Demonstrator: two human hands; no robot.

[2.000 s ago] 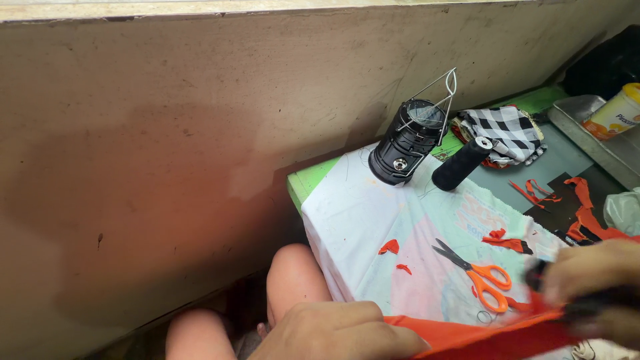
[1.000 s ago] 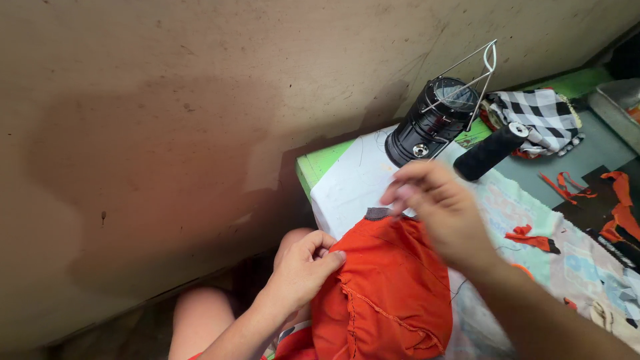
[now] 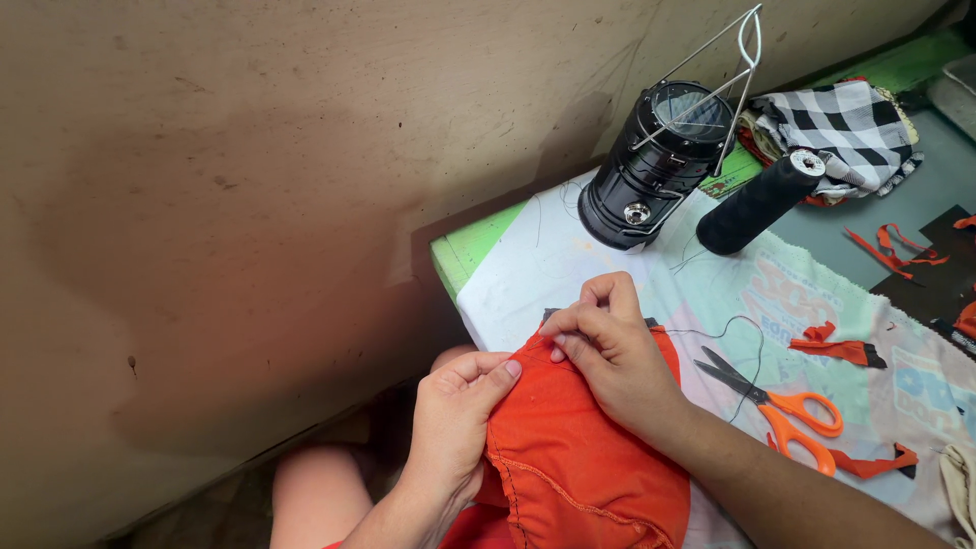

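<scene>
An orange-red fabric piece (image 3: 587, 450) with dark stitching and a dark edge strip lies over my lap and the table's edge. My left hand (image 3: 461, 412) pinches its upper left edge between thumb and forefinger. Close beside it, my right hand (image 3: 610, 343) has its fingertips together at the top of the fabric; a needle cannot be made out. A dark thread (image 3: 761, 343) runs from the fabric in a loop across the cloth. Orange-handled scissors (image 3: 770, 404) lie partly spread to the right of my right hand, touching an orange scrap (image 3: 877, 463).
A black camping lantern (image 3: 656, 164) with wire handles stands near the wall (image 3: 267, 191), beside a black thread spool (image 3: 759, 202). Folded checkered cloth (image 3: 846, 137) lies behind. Orange scraps (image 3: 835, 349) are scattered on the printed tablecloth (image 3: 801, 290). The green table corner (image 3: 465, 248) shows at left.
My right hand has come down from above the fabric to its top edge, near my left hand. Two seconds ago both hands were lower and farther apart, with the fabric stretched between them.
</scene>
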